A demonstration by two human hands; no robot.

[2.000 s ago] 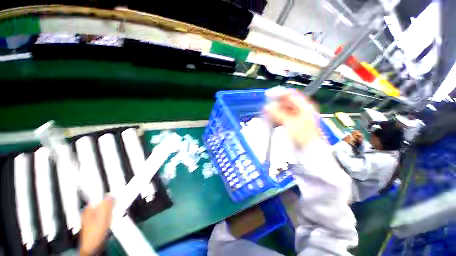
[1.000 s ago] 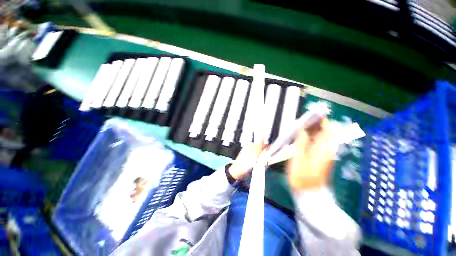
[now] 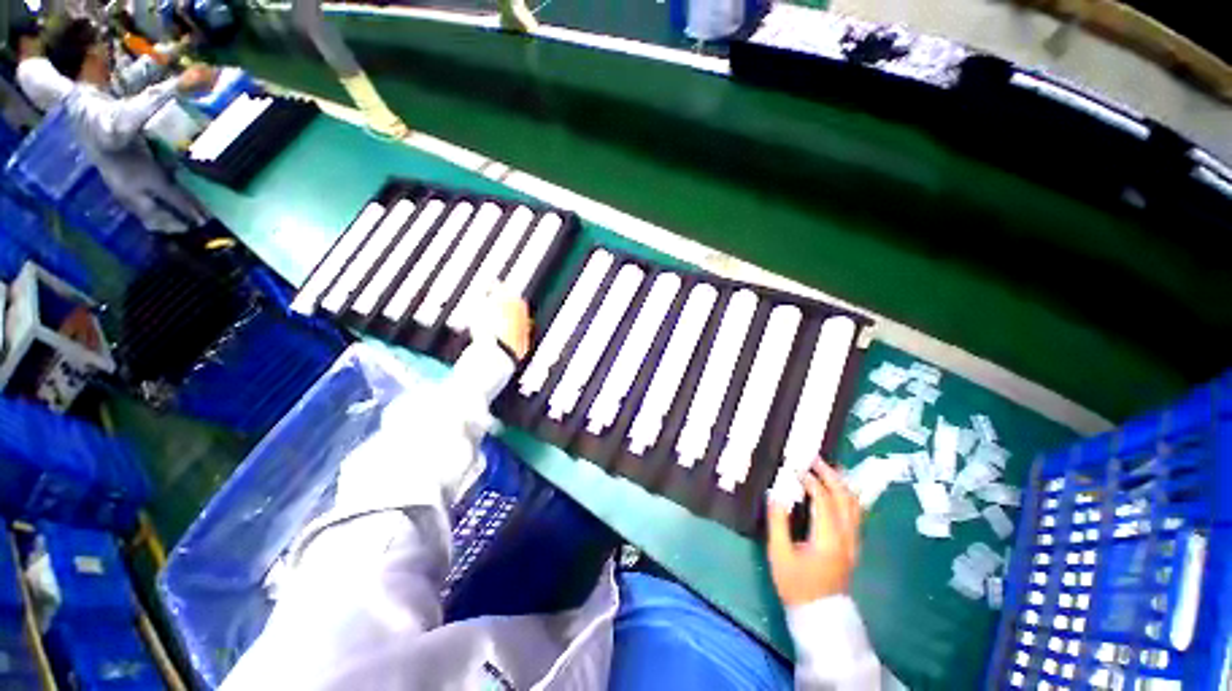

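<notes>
A black tray (image 3: 615,459) in front of me holds several white bars (image 3: 716,371) side by side in its slots. A second black tray (image 3: 455,362) with white bars lies to its left. My right hand (image 3: 815,540) is at the near end of the rightmost bar (image 3: 819,392), thumb and fingers around that end, with the bar lying in its slot. My left hand (image 3: 505,321) is at the near right part of the second tray, over the lower end of a bar; its fingertips are partly hidden, so its grip is unclear.
Small white pieces (image 3: 946,466) lie loose on the green bench right of the trays. A blue perforated crate (image 3: 1108,540) stands at the right edge. A blue lined bin (image 3: 257,493) is low at left. Another tray (image 3: 250,138) and a seated person are farther left.
The long white strip and the bar at my hands are out of the hands' front space. My left hand has moved left to the second tray; my right hand is down at the near tray's rightmost bar.
</notes>
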